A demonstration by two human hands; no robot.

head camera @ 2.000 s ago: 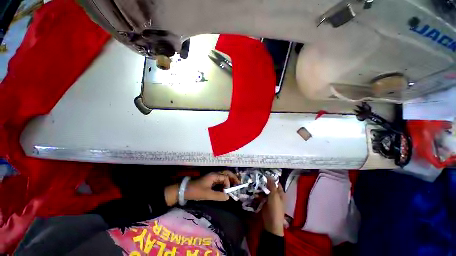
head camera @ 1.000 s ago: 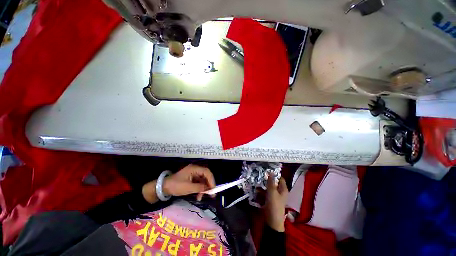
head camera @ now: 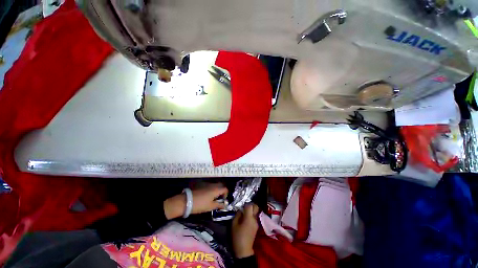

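Observation:
A crumpled bundle of silvery-white strips (head camera: 245,191) is at my lap, below the table's front edge. My left hand (head camera: 210,198), with a pale bangle on the wrist, is at the bundle's left side, its fingers closed on a strip. My right hand (head camera: 245,225) is at the bundle's lower right with fingers curled; whether it grips the bundle or the pale cloth beside it is unclear. A curved red piece (head camera: 250,107) lies on the machine bed and over the ruler-marked front edge.
The sewing machine head (head camera: 220,26) hangs over the bed. Dark snips (head camera: 220,76) and a smartphone (head camera: 276,78) lie by the red piece. Red cloth (head camera: 47,78) lies at left. Red and pale pieces (head camera: 330,212) and blue cloth (head camera: 419,222) are at lower right.
The view has shifted. The long white strip stretched from my left hand no longer shows. My hands are closer together, and my right hand has moved down from the bundle's side.

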